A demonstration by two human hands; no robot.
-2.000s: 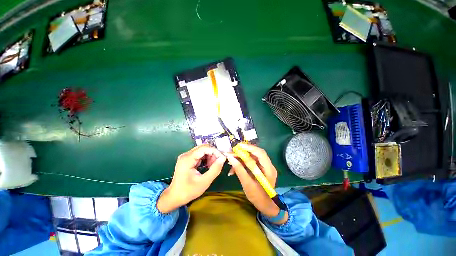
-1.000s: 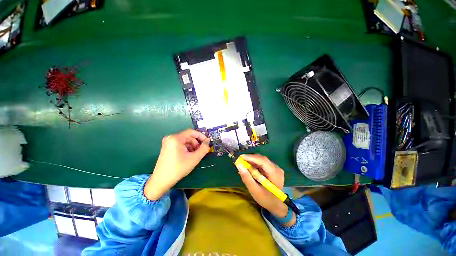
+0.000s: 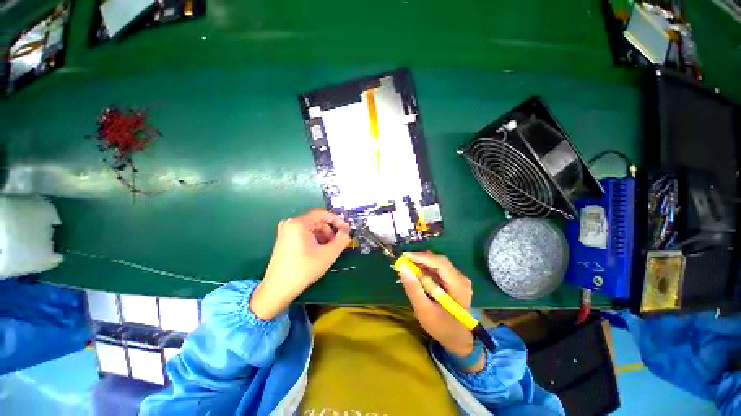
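The tablet assembly, black-edged with a white centre and an orange strip, lies on the green bench in front of me. My right hand holds the yellow soldering iron. Its dark tip is over the mainboard at the tablet's near end. My left hand is at the near left corner of the board, thumb and forefinger pinched together. Whatever they pinch is too small to tell. The thin pale solder wire runs across the bench from the left towards my left wrist.
A red wire heap and a white roll are at left. At right are the fume fan, a round grey speckled object, the blue soldering station, a yellowish sponge and black trays. More tablets lie behind.
Since two seconds ago, my hands have moved apart, and the iron's tip and my left fingers have come to the near edge of the board. In the last second they have barely moved.
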